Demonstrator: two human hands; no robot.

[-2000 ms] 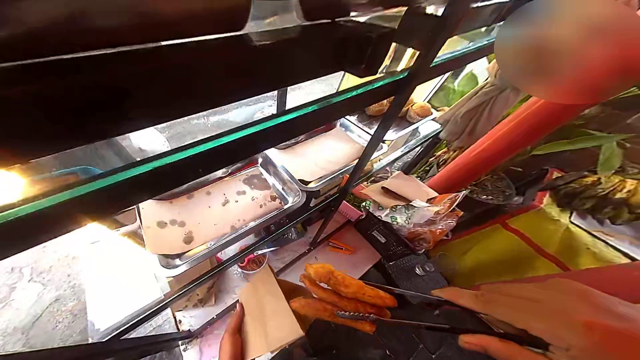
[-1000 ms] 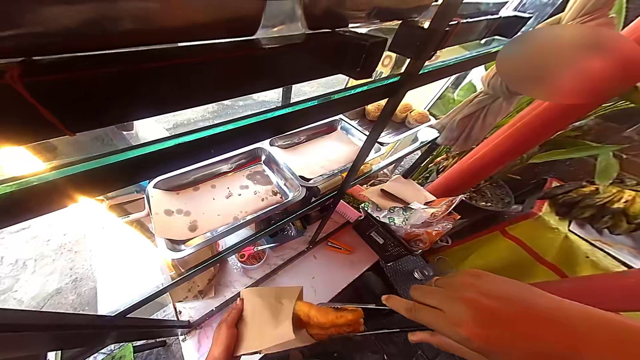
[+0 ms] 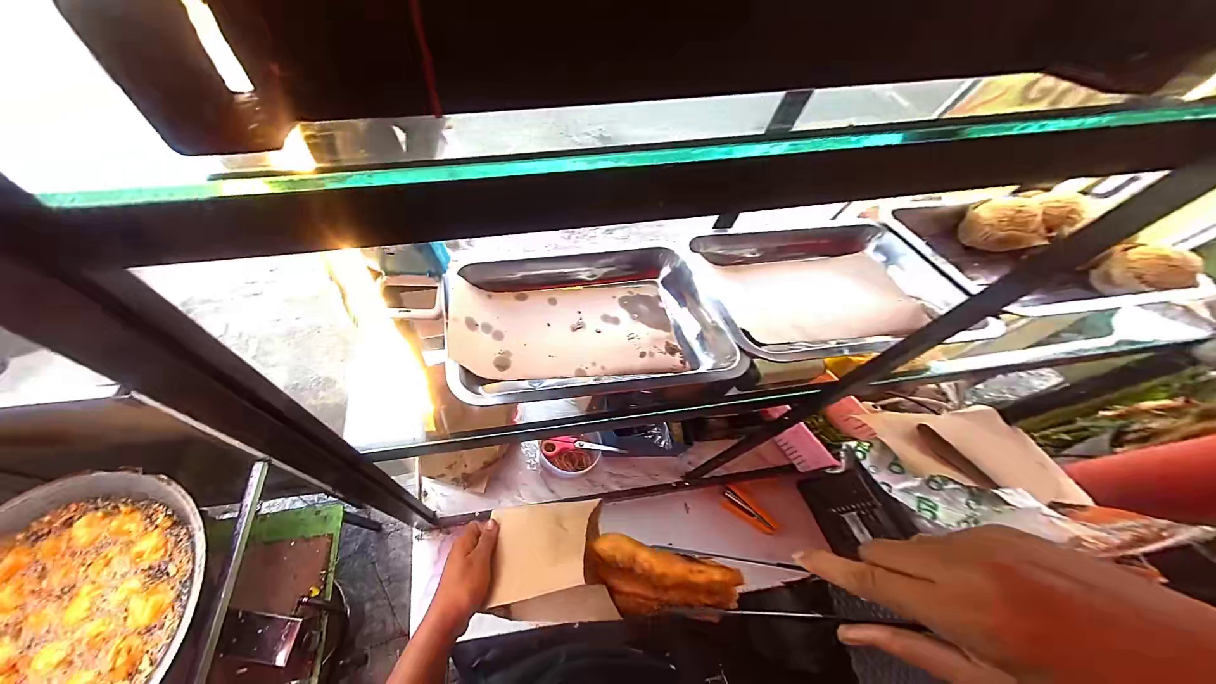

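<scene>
My left hand (image 3: pixel 467 570) grips the left edge of a brown paper bag (image 3: pixel 541 554), its mouth facing right. Golden-brown fried food pieces (image 3: pixel 665 576) lie partly inside that mouth, their right ends sticking out. From the right, my right hand (image 3: pixel 959 594) holds metal tongs (image 3: pixel 760 560) whose two arms lie along the upper and lower sides of the food. The tips of the tongs are partly hidden by the food and the bag.
Metal trays lined with paper (image 3: pixel 570 385) stand behind the glass shelf edge (image 3: pixel 608 166). At lower left, a large pan (image 3: pixel 195 570) holds pieces frying in oil. Orange-handled clippers or scissors (image 3: pixel 749 510) lie on the counter beyond the bag. A black frame bar (image 3: pixel 912 337) slants across the right.
The fried pieces, outside the bag two seconds ago, are now partly inside its mouth. My right hand and the tongs have moved toward the bag. The view has swung left, showing the frying pan.
</scene>
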